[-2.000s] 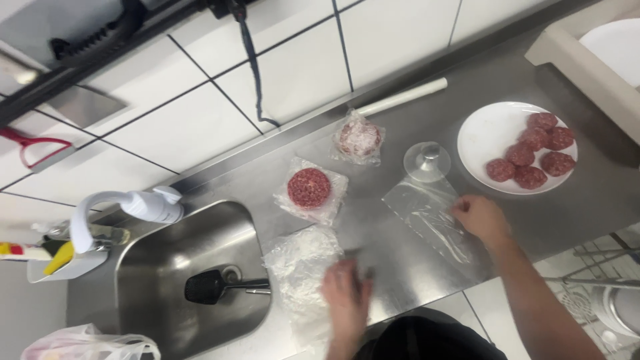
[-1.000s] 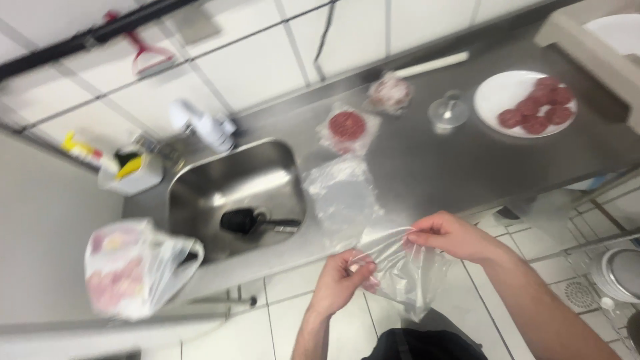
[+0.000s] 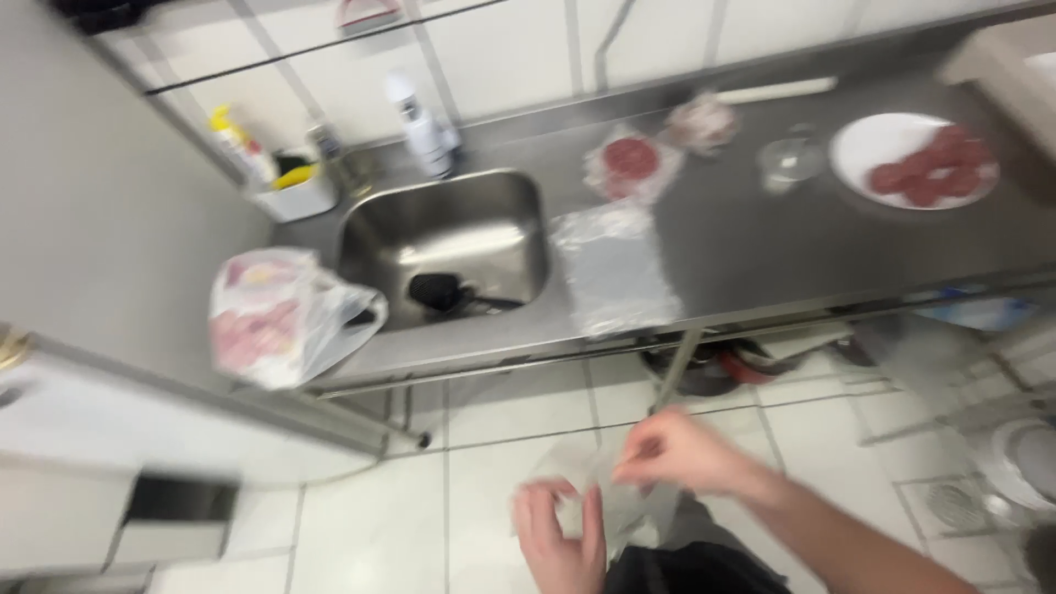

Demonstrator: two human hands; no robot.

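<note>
A clear plastic bag [image 3: 586,470], blurred, hangs between my hands above the tiled floor, in front of the counter. My right hand [image 3: 672,454] pinches its upper edge with thumb and fingertips. My left hand [image 3: 561,528] is at the bag's near side, thumb and fingers curved apart; whether it grips the film is unclear. On the steel counter lie a flattened raw meat patty [image 3: 631,158] on plastic film, a wrapped patty [image 3: 703,122] behind it and a flat sheet of clear plastic [image 3: 617,268]. A clear round press [image 3: 792,157] stands beside a white plate [image 3: 891,136] of meat portions [image 3: 928,173].
At the left, the steel sink [image 3: 462,214] holds a black utensil [image 3: 437,291]. A filled plastic carrier bag [image 3: 272,318] sits at the counter's left end. A white caddy [image 3: 297,198] stands behind it. A white rod [image 3: 775,89] lies along the back.
Both hands have moved from over the counter to in front of it, with the clear bag lifted from beside the press. The view has swung left and down.
</note>
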